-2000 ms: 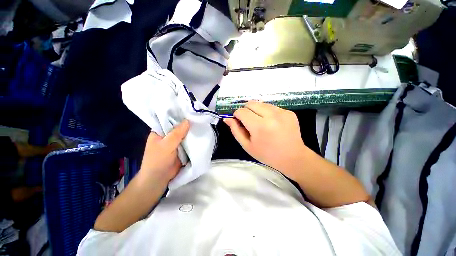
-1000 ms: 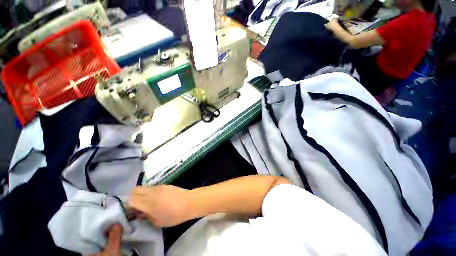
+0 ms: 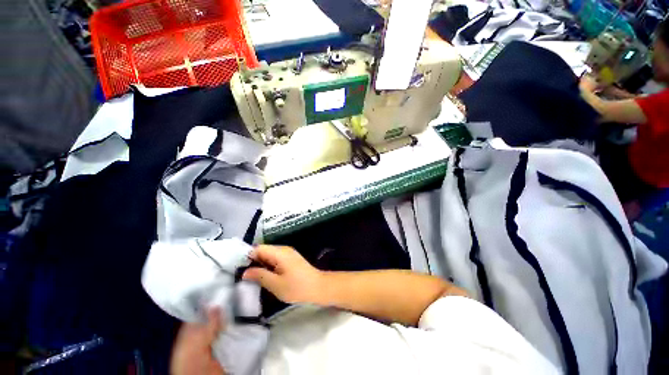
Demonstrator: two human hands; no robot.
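Note:
A light-grey panel (image 3: 187,282) with dark seam strips is bunched up over the lap, joined to the large navy garment body (image 3: 95,220) at the left. My left hand (image 3: 199,340), blurred and near the bottom edge, grips the lower part of the panel. My right hand (image 3: 282,272) pinches its dark seam edge between thumb and fingers, in front of the machine table's green edge. Black-handled shears (image 3: 363,152) lie on the bed of the cream sewing machine (image 3: 253,110).
Light-grey cloth with black stripes (image 3: 543,242) is heaped at the right. A red-orange basket (image 3: 172,47) stands behind the machine at the left. The white table (image 3: 330,183) has a green edge. A person in a red top (image 3: 653,139) works at another machine at the far right.
The camera view has swung up and to the right since the first frame, then slightly back left. Both hands still hold the grey panel; the shears still lie on the machine bed.

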